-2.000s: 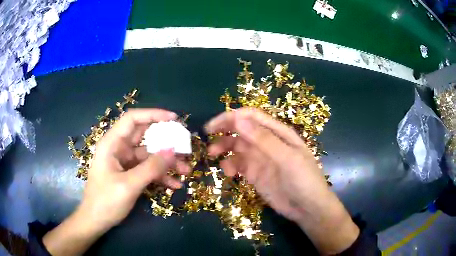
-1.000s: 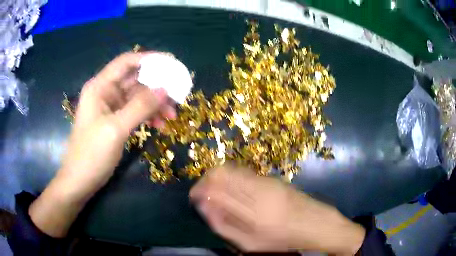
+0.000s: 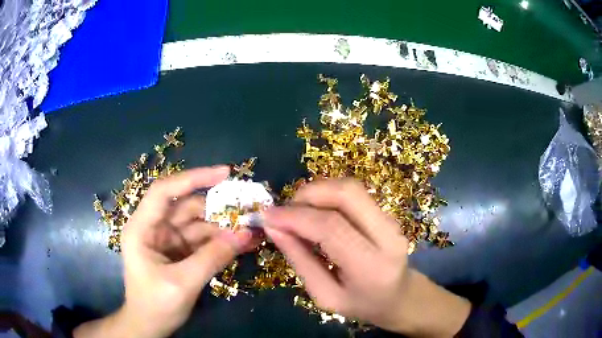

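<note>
My left hand [image 3: 175, 244] holds a white plastic housing [image 3: 236, 197] between thumb and fingers, its slotted face towards me. Some gold shows in the housing's lower part. My right hand [image 3: 343, 247] has its thumb and fingertips pinched at the housing's right edge; whether they grip a small contact is hidden. Loose brass contacts [image 3: 376, 148] lie in a large heap behind and around my right hand, with more under both hands and a smaller group left of my left hand.
A white housing [image 3: 490, 18] lies on the green belt [image 3: 277, 16], beyond the white edge strip [image 3: 284, 49]. White housings in clear plastic [image 3: 23, 99] and a blue sheet [image 3: 109, 49] are at left. A small clear bag [image 3: 569, 178] lies at right.
My right hand has moved up from the front of the heap to the housing. My left hand now holds the housing lower and further right, with gold showing in it. The camera view has shifted.
</note>
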